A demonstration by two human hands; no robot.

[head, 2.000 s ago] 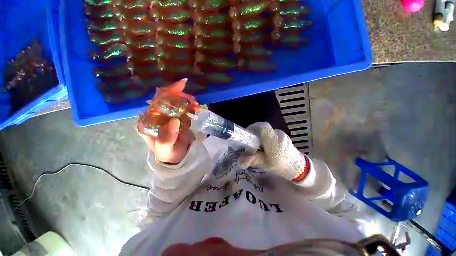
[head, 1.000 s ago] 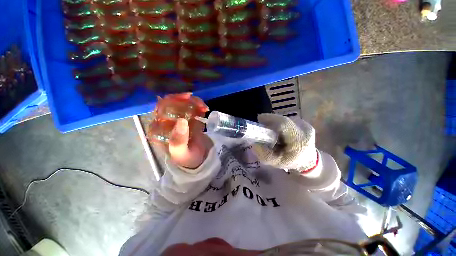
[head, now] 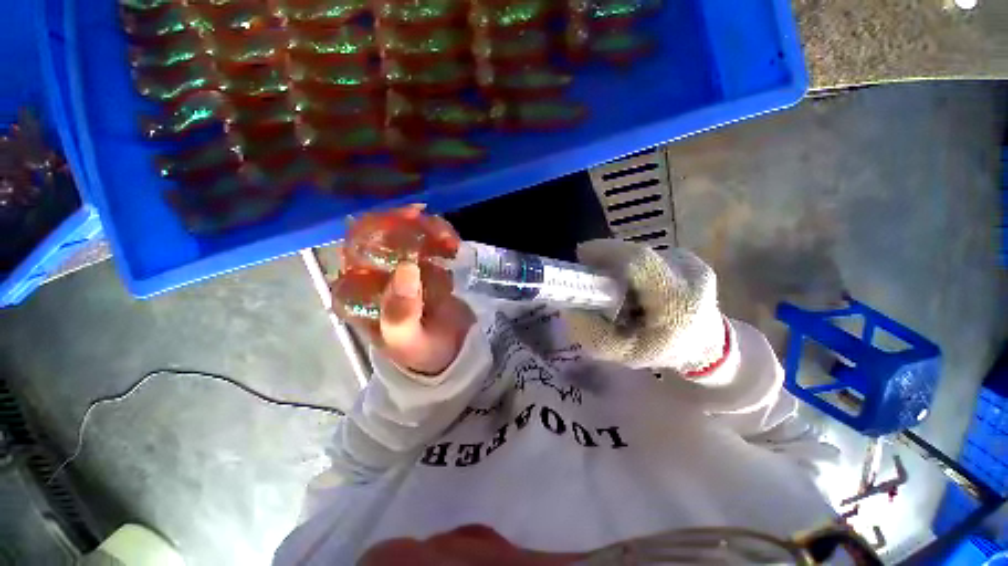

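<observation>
My bare left hand [head: 411, 323] holds several glossy amber-brown soft lure bodies [head: 392, 241], with the thumb over them, just below the front edge of the main blue tray. My right hand [head: 660, 307], in an off-white knitted glove with a red cuff, holds a large clear syringe [head: 536, 278] that points left. The syringe tip meets the lure bodies in my left hand; the needle itself cannot be made out, nor whether it is inside one. The main blue tray [head: 707, 127] holds overlapping rows of amber-brown lure bodies with green shine.
A second blue tray [head: 44, 257] with darker pieces [head: 24, 166] is at the far left. The speckled bench [head: 884, 42] is at the upper right. Below are a slotted drain grate [head: 638, 199], a blue stool [head: 862, 370], blue crates [head: 987, 442] and a dark cable [head: 238, 396] on the floor.
The view has shifted, so the pink ball and small syringes are out of frame. The syringe, visibly apart from the lure bodies a second ago, now reaches them and lies more level.
</observation>
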